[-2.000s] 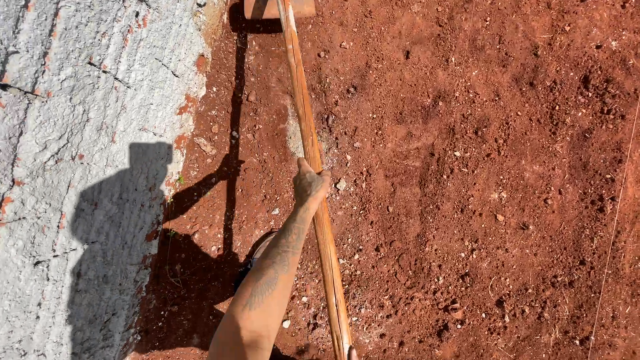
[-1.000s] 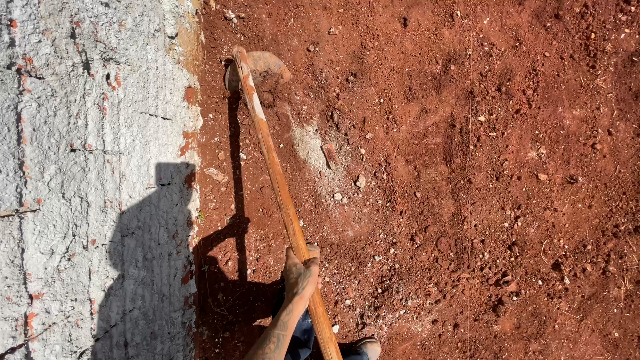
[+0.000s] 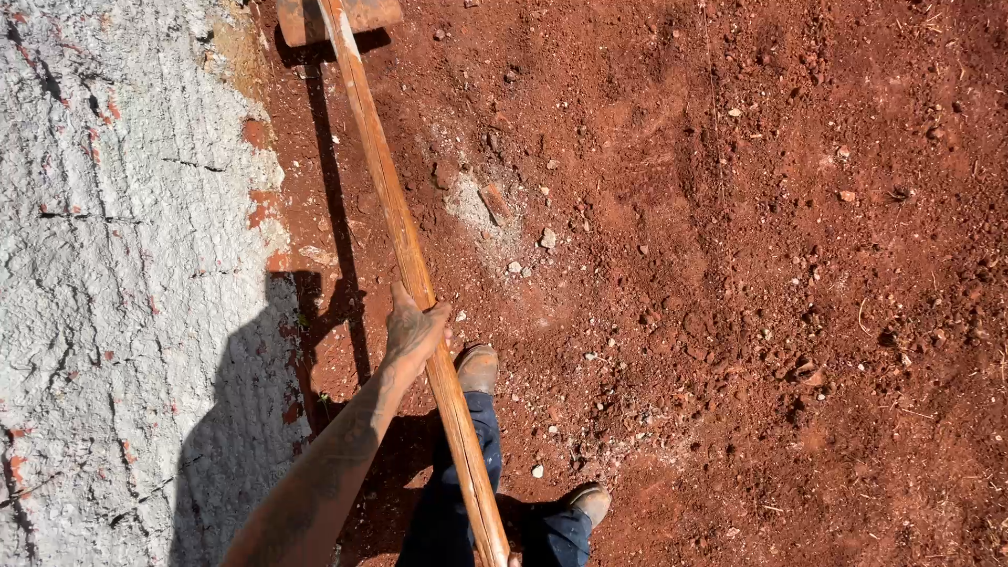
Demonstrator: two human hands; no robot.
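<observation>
My left hand [image 3: 417,327] is closed around the middle of the long wooden handle of a hoe [image 3: 386,177]. The handle runs from the top left down to the bottom centre. At the top edge shows the hoe's broad, soil-stained metal blade [image 3: 303,22], partly cut off by the frame, with its shadow just below it on the red soil [image 3: 669,260]. Only a sliver of my right hand [image 3: 514,561] shows at the bottom edge, against the lower handle; the rest is out of view.
A rough wall surface with whitish mortar [image 3: 142,236] fills the left side. A reddish brick fragment [image 3: 494,205] and small stones [image 3: 548,239] lie on the soil. My boots [image 3: 478,368] stand below, near the handle. A thin line [image 3: 714,102] runs over the ground at upper right.
A second ago the hoe's blade was lower in view, beside the wall's edge; it is now at the top edge. My left hand has kept its hold on the handle. More of my legs and boots shows.
</observation>
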